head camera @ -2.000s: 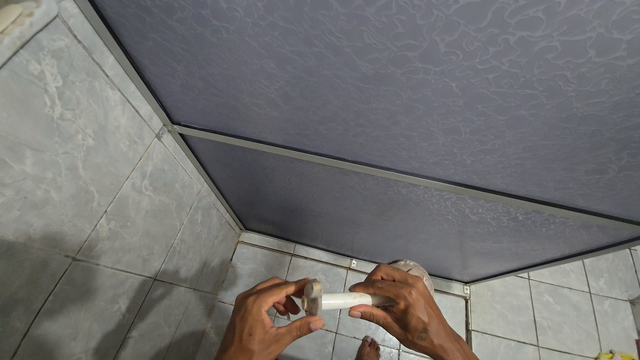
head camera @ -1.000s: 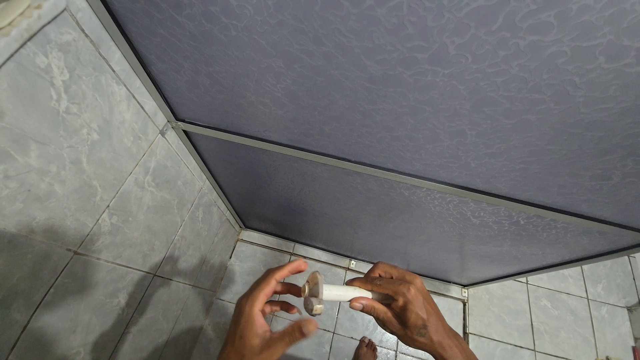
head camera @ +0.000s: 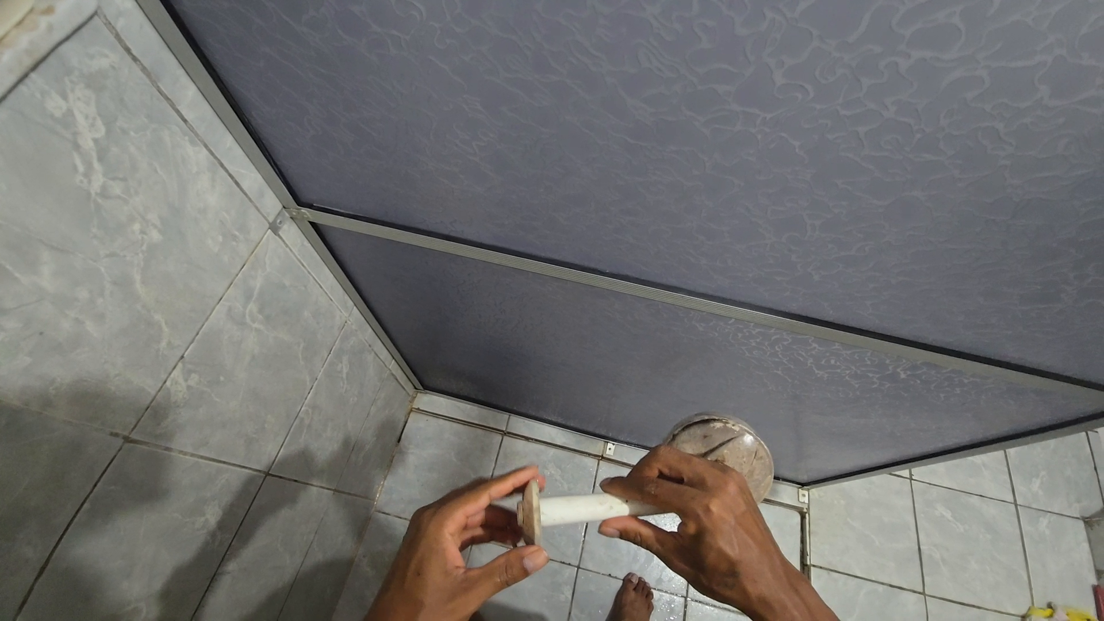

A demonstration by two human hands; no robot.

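Observation:
In my right hand (head camera: 699, 517) is a white plastic tube (head camera: 582, 509), gripped near its middle between thumb and fingers. A stained round flange (head camera: 532, 512) sits at the tube's left end. My left hand (head camera: 474, 543) is around this flange, with thumb and fingertips at its rim; whether it presses on it is hard to tell. A larger, dirty, round bowl-like piece (head camera: 729, 453) shows behind my right hand; whether it joins the tube is hidden by the hand.
A dark textured panel (head camera: 690, 172) in a metal frame (head camera: 552, 274) spans the view ahead. Grey marbled tiles cover the wall (head camera: 112, 259) at left and the floor (head camera: 871, 526). A bare foot (head camera: 634, 597) stands below my hands. Something yellow (head camera: 1048, 612) lies at the bottom right.
My left hand held the flange two seconds ago, was spread apart from it one second ago, and is now back around it. The round piece behind my right hand shows more than one second ago.

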